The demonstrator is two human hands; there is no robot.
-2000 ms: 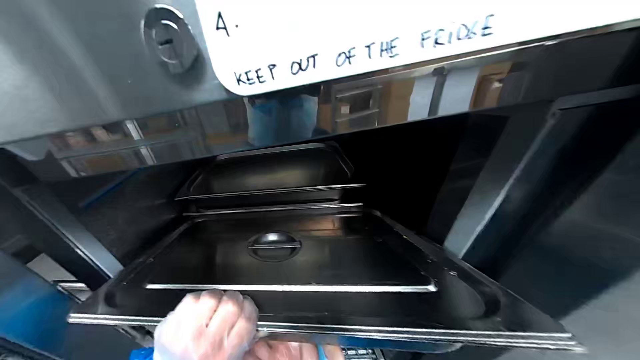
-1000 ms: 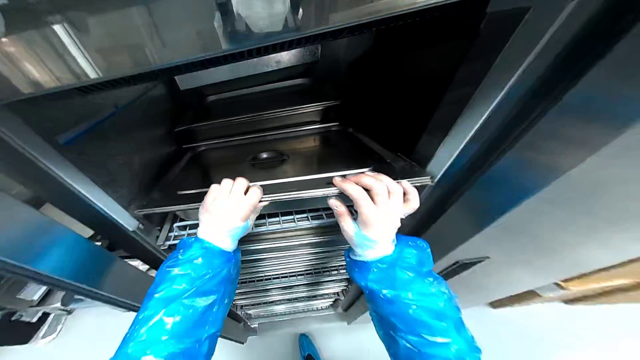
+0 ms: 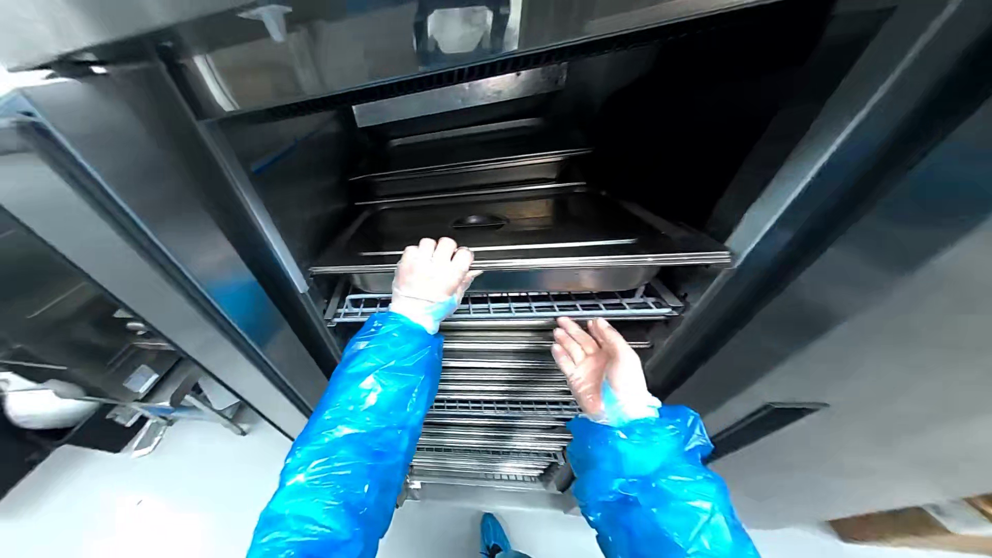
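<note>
A lidded steel pan [image 3: 558,277] stands inside a tall steel cabinet, on a wire shelf [image 3: 542,304]. Its lid [image 3: 542,221] has a recessed handle, and a wide steel tray rim shows along its front. My left hand [image 3: 432,279], in a clear glove and blue sleeve, has its fingers curled over the left part of that front rim. My right hand [image 3: 597,360], gloved too, is below and in front of the wire shelf, fingers apart and holding nothing. Whether its fingertips touch the shelf I cannot tell.
Behind the pan sits another steel pan [image 3: 480,159]. Many stacked trays and racks [image 3: 496,380] fill the cabinet lower down. A steel door [image 3: 876,325] stands at the right, an upright panel [image 3: 147,209] at the left. Below are the pale floor [image 3: 155,496] and a blue-covered shoe [image 3: 494,535].
My right hand has let go of the front rim and moved down below it. My left hand stays on the rim. The view has swung downward since the earliest frame.
</note>
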